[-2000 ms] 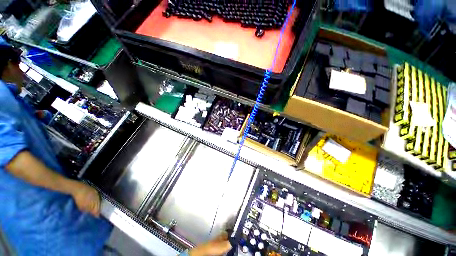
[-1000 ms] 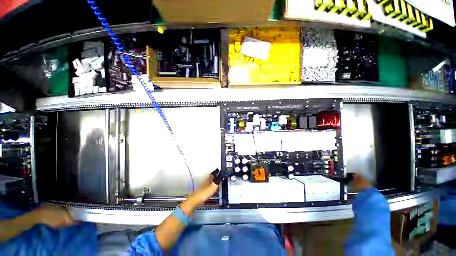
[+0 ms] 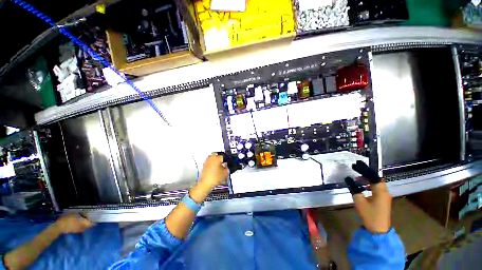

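The black circuit board (image 3: 317,134) lies in its metal-edged carrier in front of me, with long white heatsinks, an orange-copper transformer (image 3: 266,157) and a dark red choke (image 3: 352,77). My left hand (image 3: 213,171) is at the board's left edge, fingers curled, with black at the fingertips; whether it grips the edge or a part is hidden. My right hand (image 3: 373,203) is over the lower right corner, fingers apart and their ends black. I cannot tell finger covers from small black parts. A light-blue wristband (image 3: 191,203) is on my left wrist.
Shiny metal plates (image 3: 158,142) flank the board between conveyor rails (image 3: 296,196). Bins of yellow (image 3: 243,23), silver-grey (image 3: 322,13) and black parts line the back. A blue coiled cord (image 3: 95,55) crosses the upper left. Another person's arm (image 3: 47,234) is at the lower left.
The view has swung down and right from the shelves, then tilted. Both hands stay by the board's edges. My right hand has moved onto its lower right corner, with its fingers now spread.
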